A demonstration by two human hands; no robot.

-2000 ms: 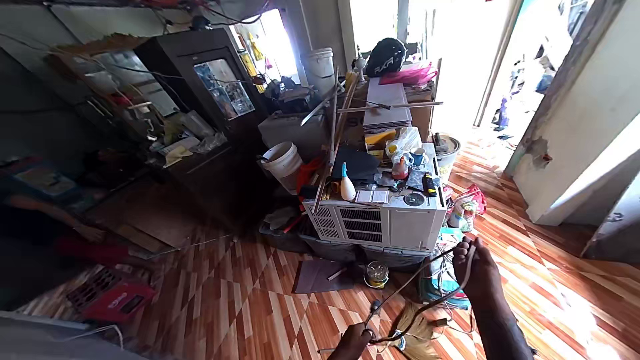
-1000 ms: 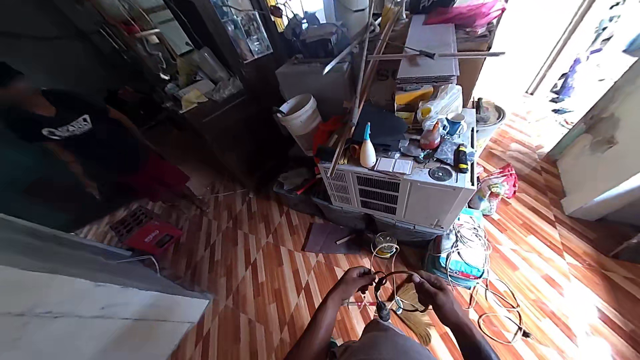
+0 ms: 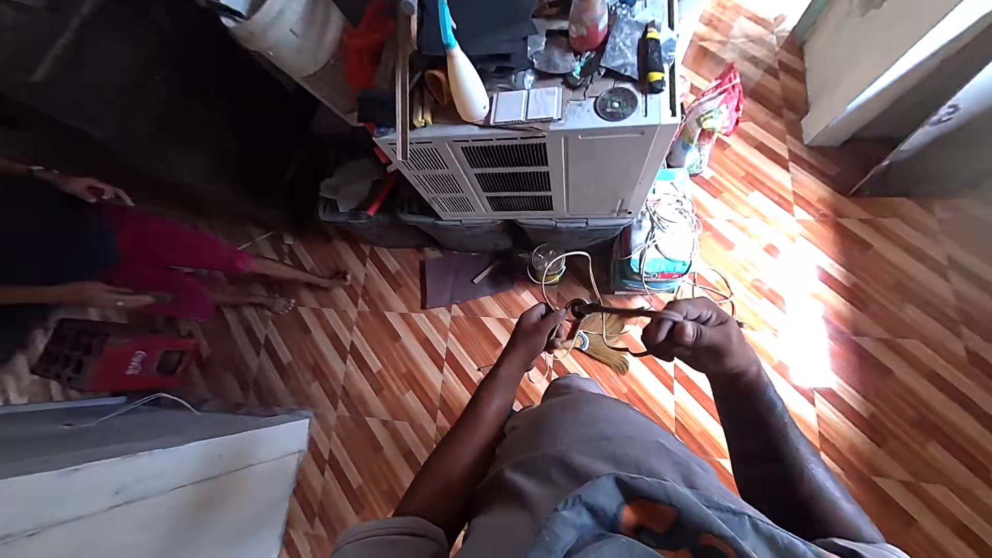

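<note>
In front of my knees, my left hand [image 3: 536,333] grips one end of a dark cable [image 3: 620,310] near a small dark round part or knot [image 3: 577,308]. The fingers of my right hand [image 3: 694,337] are closed on the same cable, which runs fairly straight between the hands and also loops below. A thin pale wire [image 3: 589,267] curves up from around my left hand. Behind the cable, a straw broom head [image 3: 608,349] lies on the floor. What exactly my left fingertips pinch is partly hidden.
Ahead stands a white air conditioner [image 3: 597,167] with a glue bottle [image 3: 467,85] and tools on top. A bundle of wires [image 3: 670,225], a dark flat sheet [image 3: 465,279] and a jar [image 3: 548,262] lie beyond my hands. At left are another person [image 3: 163,256] and a red crate [image 3: 139,360].
My hands have moved apart, and the cable that was looped between them a second ago is now stretched out. The view has tilted down. The person at left has moved nearer the air conditioner.
</note>
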